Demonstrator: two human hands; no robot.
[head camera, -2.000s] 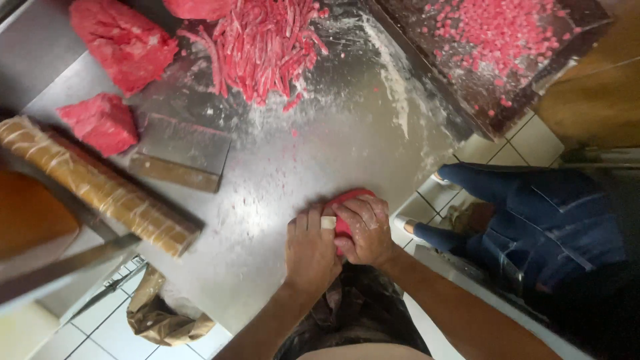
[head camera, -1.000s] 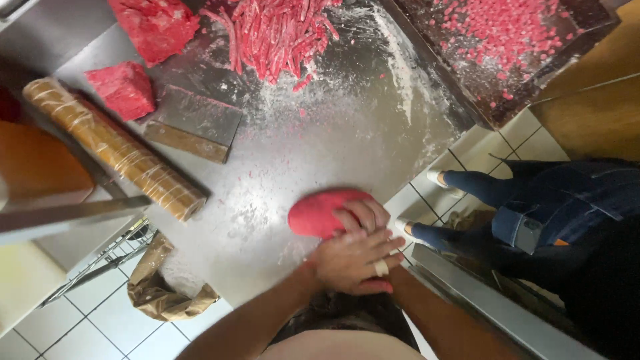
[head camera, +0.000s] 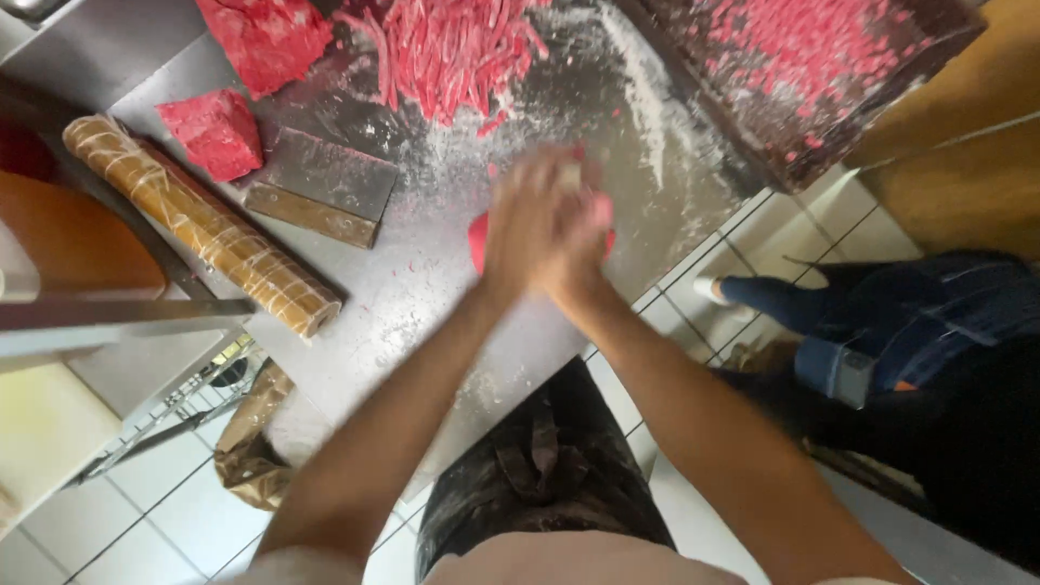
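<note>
Both my hands press together on a pink lump of dough (head camera: 478, 240) on the floured metal table (head camera: 422, 301). My left hand (head camera: 528, 211) lies over its middle, and my right hand (head camera: 578, 231) is against it on the right; both are blurred and cover most of the dough. Beyond them lies a pile of pink dough strips (head camera: 455, 57). Up and to the left are a large pink dough piece (head camera: 268, 41) and a smaller block (head camera: 213, 134). A bench scraper (head camera: 325, 183) with a wooden handle lies beside the smaller block.
A plastic-wrapped roll (head camera: 203, 227) lies at the left, near an orange container (head camera: 73, 236). At the upper right, a dark tray (head camera: 792, 154) holds small pink pieces. A person in jeans (head camera: 877, 317) stands at the right. An open paper bag (head camera: 252, 447) stands below the table's left side.
My hands and the pink dough have moved farther up the table, away from my body. The dough, largely exposed one second ago, is now mostly covered by my hands.
</note>
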